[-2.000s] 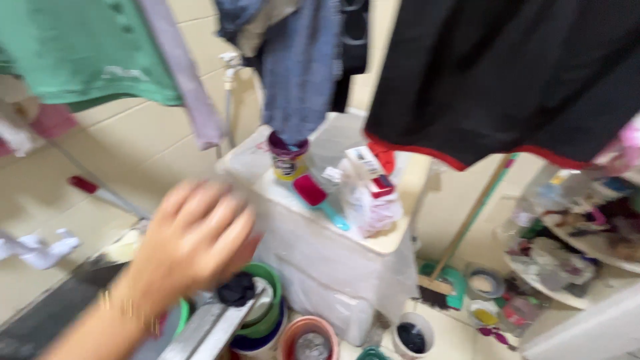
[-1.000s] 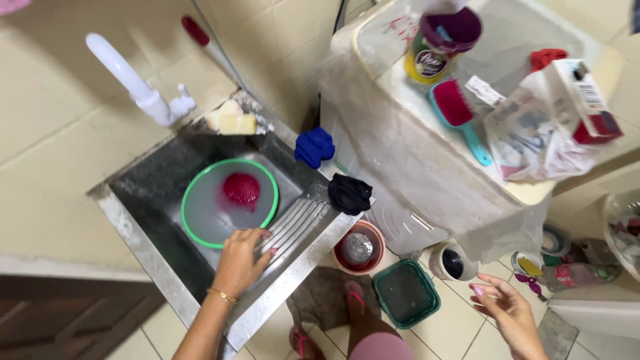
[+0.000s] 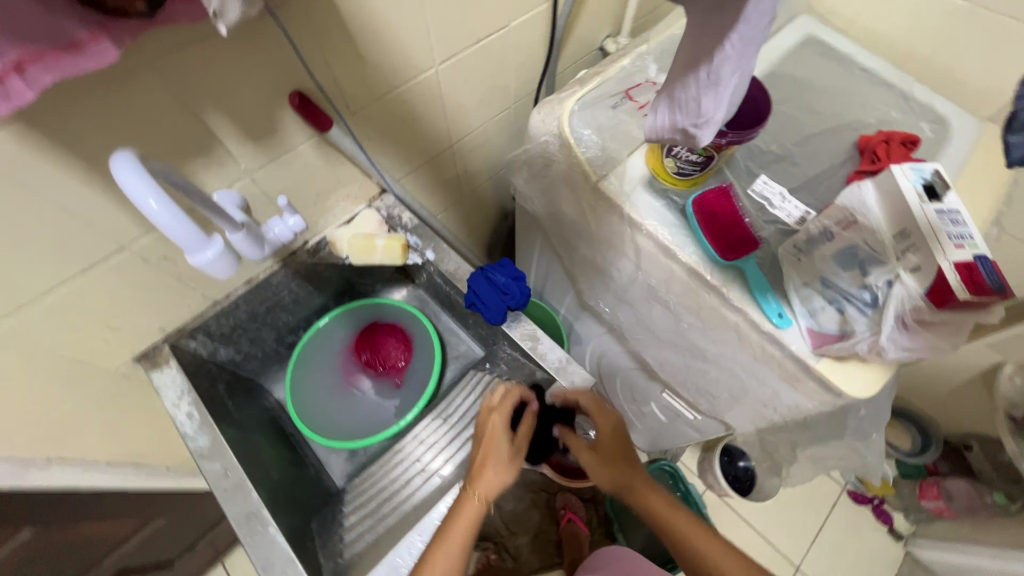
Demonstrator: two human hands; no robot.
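Both of my hands grip a wadded black cloth (image 3: 546,426) over the front right edge of the metal sink, beside its ribbed washboard (image 3: 416,460). My left hand (image 3: 500,436) closes on the cloth's left side, and my right hand (image 3: 596,440) on its right side. In the sink basin, a green-rimmed tub (image 3: 320,400) holds cloudy water with a crumpled dark pink cloth (image 3: 384,350) in it. A balled blue cloth (image 3: 498,291) rests on the sink's right rim. Bars of soap (image 3: 378,249) lie at the back corner.
A white faucet (image 3: 176,208) stands behind the sink. At right, a plastic-covered appliance (image 3: 632,280) bears a teal-handled brush (image 3: 728,228), a purple tub (image 3: 748,112), a plastic bag (image 3: 848,264) and a box (image 3: 948,232). A green basin (image 3: 664,496) and a white pot (image 3: 738,470) stand on the floor.
My hands, apart one second ago with the left over the washboard and the right out to the side, have come together on the black cloth, which lay on the sink's rim then.
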